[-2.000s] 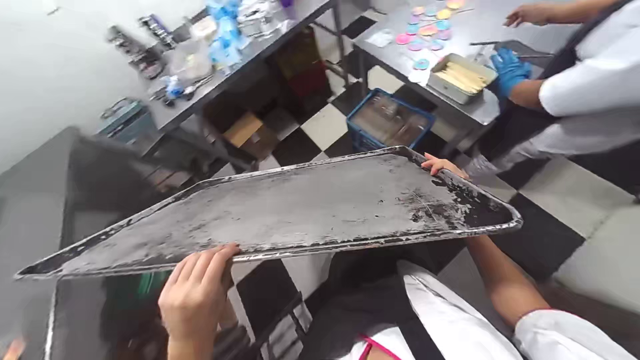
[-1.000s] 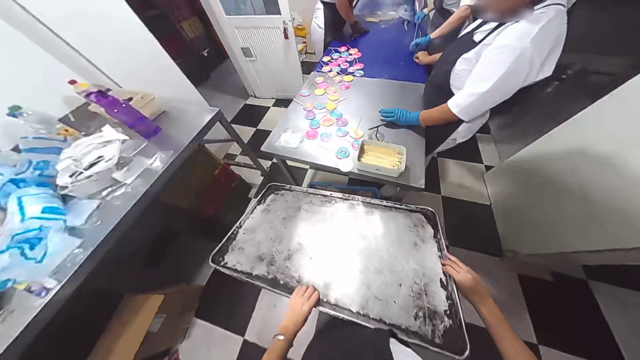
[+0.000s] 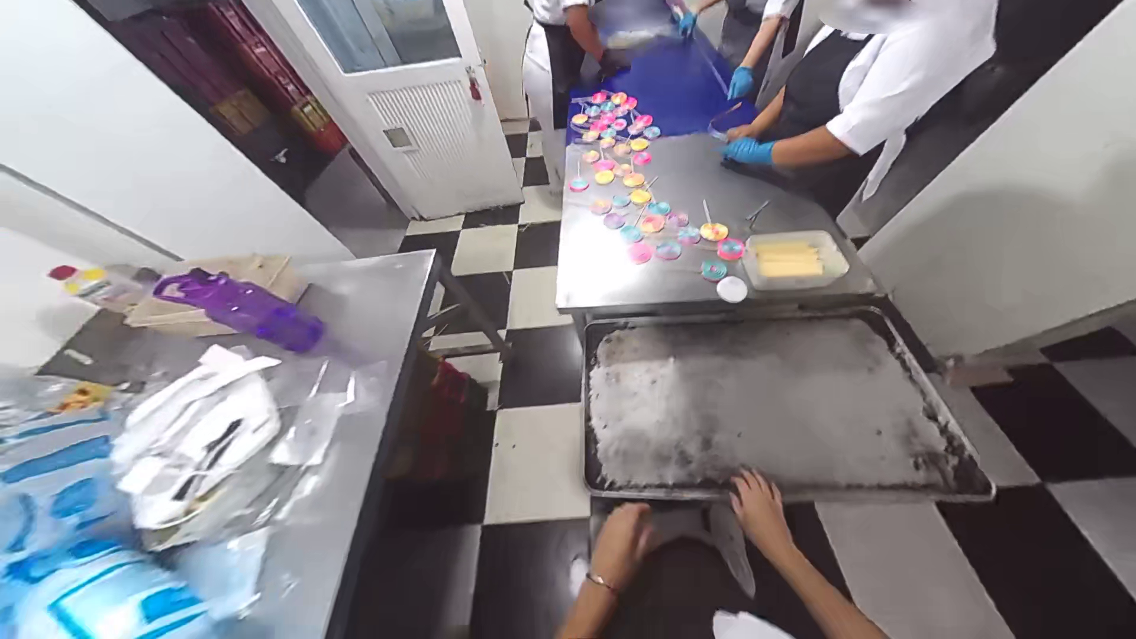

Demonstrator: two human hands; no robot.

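Note:
A large metal baking tray (image 3: 763, 399), its surface worn and blotched, lies level in front of me, its far edge close to the near edge of the steel worktable (image 3: 612, 288). My right hand (image 3: 759, 510) touches the tray's near rim, fingers over the edge. Just below that rim on the left is my left hand (image 3: 621, 537), fingers curled, with no clear hold on the tray. What supports the tray underneath is hidden. Swirled lollipops (image 3: 652, 222) are spread over the worktable, beside a plastic container (image 3: 799, 260) of pale sticks.
On the left, a steel table (image 3: 373, 293) holds a purple bottle (image 3: 240, 306), white plastic bags (image 3: 200, 435) and blue-and-white packages (image 3: 98, 568). A co-worker's gloved hand (image 3: 750, 151) is over the worktable's right side; other people stand farther back. A white wall (image 3: 1012, 195) is at right.
The tray, tilted and held by both hands two seconds ago, is now level near the worktable. My left hand has come off its rim. The view has turned strongly.

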